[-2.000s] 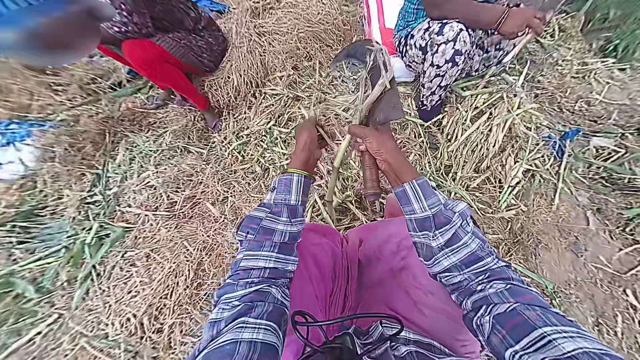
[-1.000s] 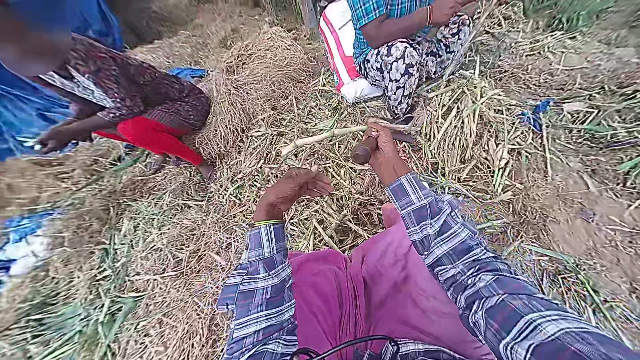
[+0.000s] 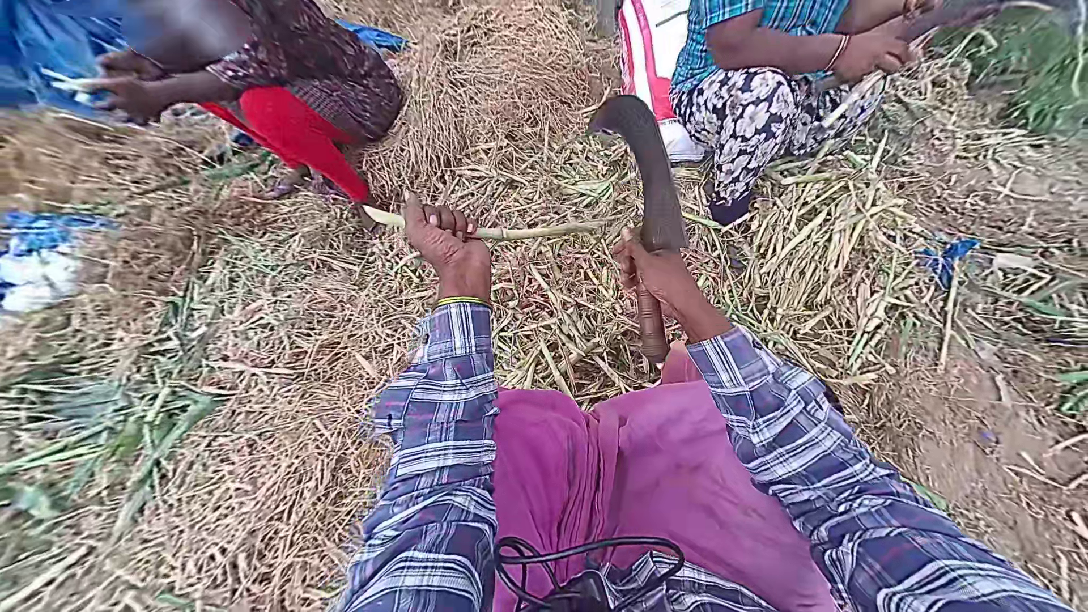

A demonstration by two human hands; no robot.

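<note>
My left hand (image 3: 449, 242) is closed around a pale cut plant stalk (image 3: 535, 231), which lies roughly level, its thin right end pointing toward my other hand. A sickle-like knife with a broad, dark curved blade (image 3: 653, 174) stands with its hooked tip up and to the left. My right hand (image 3: 667, 276) grips it where the blade meets the brown handle (image 3: 652, 327), and the handle's end hangs below my palm. Blade and stalk are apart. Cut stalks and dry straw (image 3: 569, 314) cover the ground below both hands.
At the upper left a person in red legwear (image 3: 293, 140) crouches; at the upper right another in flowered trousers (image 3: 756, 119) sits holding stalks. Between them stands a white and red sack (image 3: 659, 51). Blue scraps (image 3: 948, 259) lie to the right. A black cord (image 3: 586, 548) rests on my lap.
My left hand, open and empty one second ago, now holds the stalk. The stalk was by my right hand then. The knife's blade has swung from pointing away rightward to upright.
</note>
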